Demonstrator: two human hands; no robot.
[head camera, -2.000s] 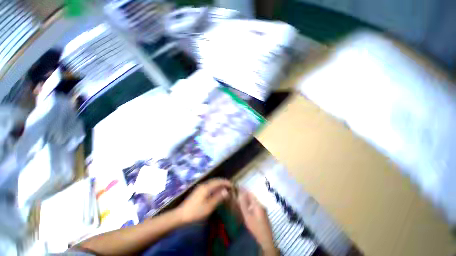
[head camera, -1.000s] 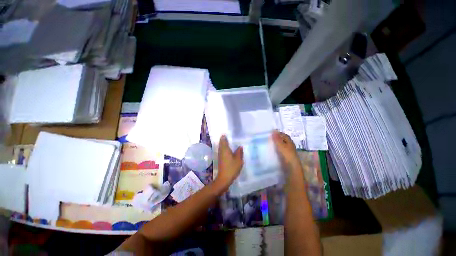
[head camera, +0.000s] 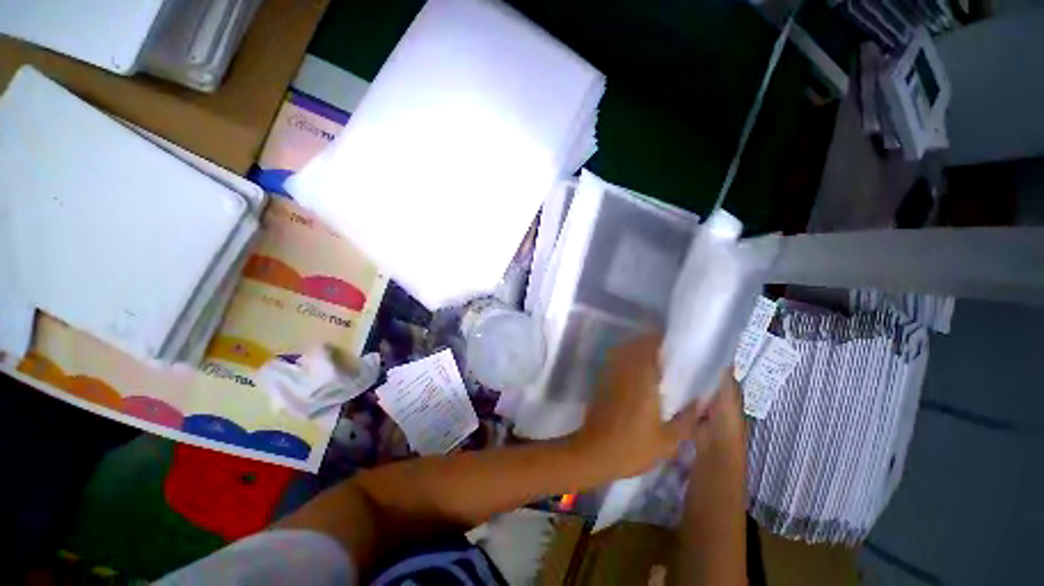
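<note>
A blurred white slab-like item (head camera: 712, 315) stands tilted on edge between my hands; its exact kind cannot be told. My left hand (head camera: 630, 401) is at its lower left, with the fingers blurred and partly hidden. My right hand (head camera: 721, 424) grips its lower end. A shallow translucent tray (head camera: 653, 235) with a grey inside lies just behind and left of the slab, partly covered by my left hand. A small printed leaflet (head camera: 428, 401) and a crumpled white cloth (head camera: 315, 381) lie left of my hands.
A tall stack of white sheets (head camera: 458, 149) stands behind. A round translucent bottle (head camera: 505, 346) is beside the leaflet. White slabs (head camera: 115, 218) are stacked at left. A grey post (head camera: 904, 263) crosses from the right, above a fanned stack of white units (head camera: 830, 429). More leaflets (head camera: 769, 372) lie beside that stack.
The view has turned and moved closer. One second ago my hands were at both sides of the tray area; now they are closer together, with the white slab tilted up at the right.
</note>
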